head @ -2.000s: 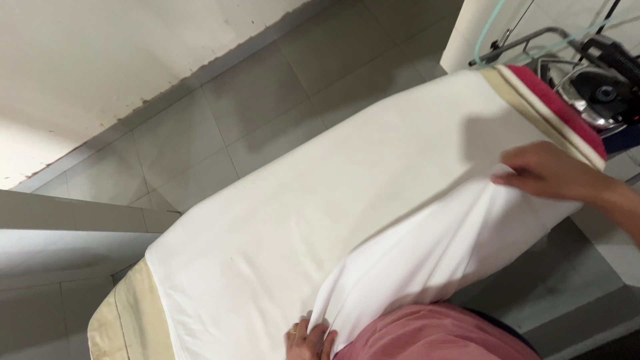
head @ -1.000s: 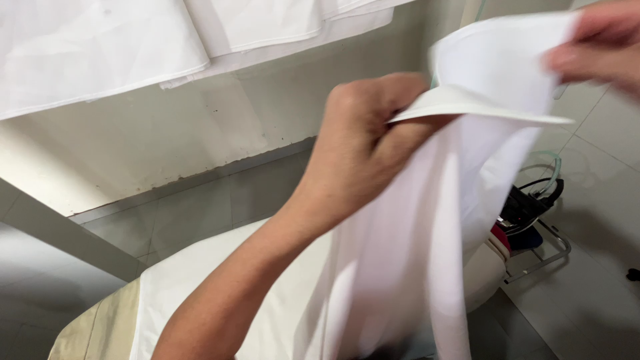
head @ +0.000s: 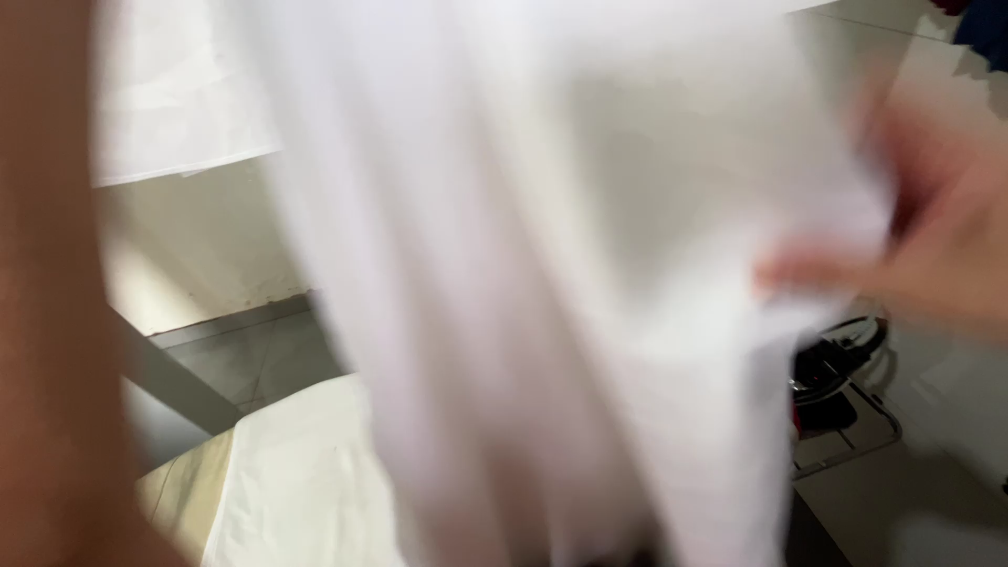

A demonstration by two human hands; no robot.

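Observation:
A large white cloth, blurred by motion, hangs in loose folds across the middle of the head view. My right hand pinches its right edge between thumb and fingers. Along the left edge of the view rises my left forearm; the left hand itself is outside the frame. Below and behind the cloth lies the ironing board, with a white cover and a beige end at the lower left. The rest of the board is hidden by the cloth.
White fabric hangs against the wall at the upper left. A black iron with a cord rests on a metal rack at the right. A grey panel stands at the left. Dark blue cloth shows at the upper right.
The white cloth, earlier lying on the board, has been lifted off and now hangs in front of me. My left hand, seen gripping it a second ago, has gone up out of view.

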